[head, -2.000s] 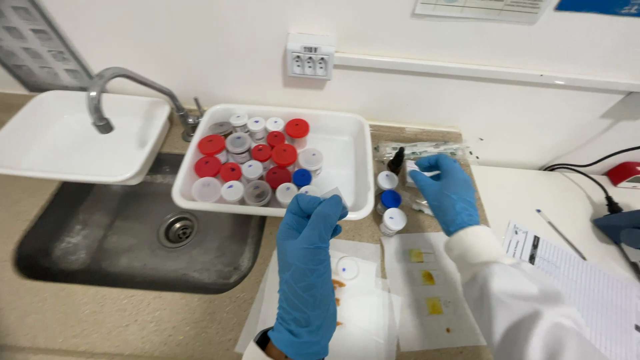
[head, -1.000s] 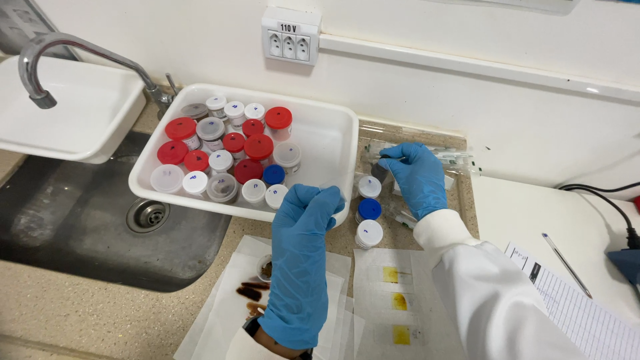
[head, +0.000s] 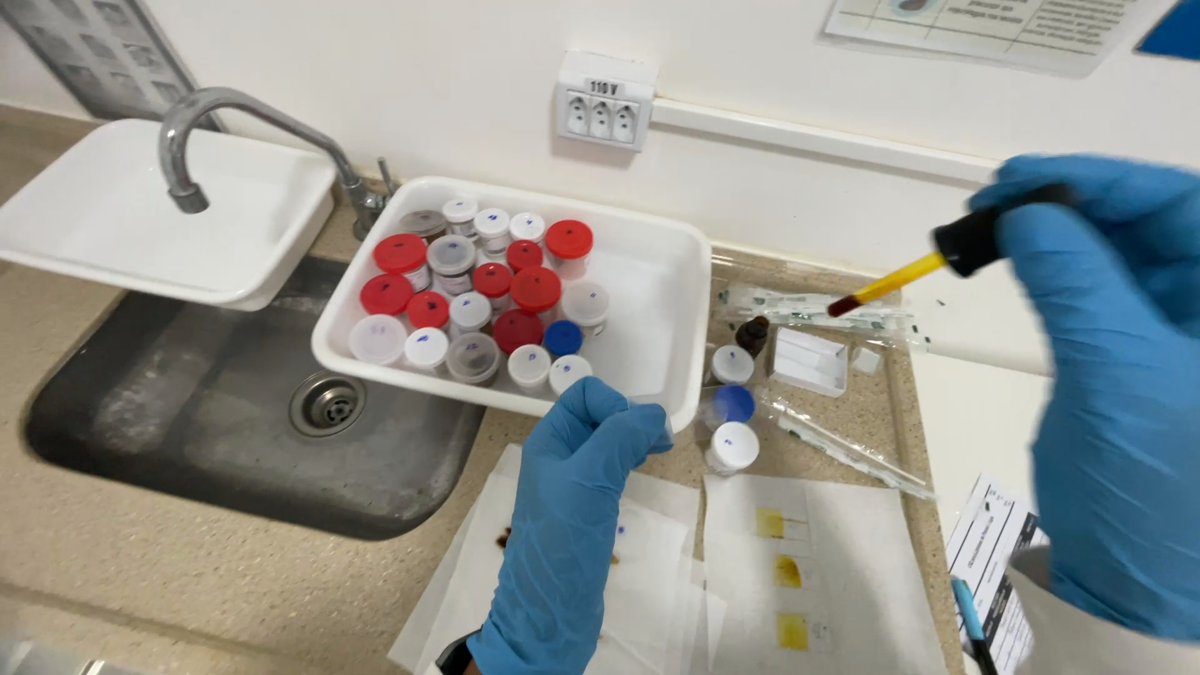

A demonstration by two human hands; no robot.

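Observation:
My left hand [head: 581, 506], in a blue glove, pinches a small clear glass piece [head: 662, 429] by the front edge of the white tray. Raised at the right, my gloved right hand [head: 1097, 375] grips a dropper [head: 895, 281] by its black bulb; yellow-brown liquid shows in its tube, darker at the tip. The small brown bottle [head: 753, 334] stands uncapped on the counter, beside an open white box [head: 810, 362]. Near it stand white-lidded and blue-lidded sample jars [head: 733, 448]. Several glass slides with yellow stains [head: 789, 571] lie on white paper [head: 844, 600].
A white tray [head: 656, 281] holds jars with red, white, clear and blue lids. At left are a steel sink [head: 234, 412], a curved faucet [head: 253, 105] and another white tray [head: 159, 216]. Plastic-wrapped sticks [head: 806, 309], a printed sheet [head: 989, 553] and a pen [head: 970, 614] lie at right.
My right hand has lifted away from the area behind the jars, up and to the right, and the dropper now shows in it. My left hand still pinches the glass piece.

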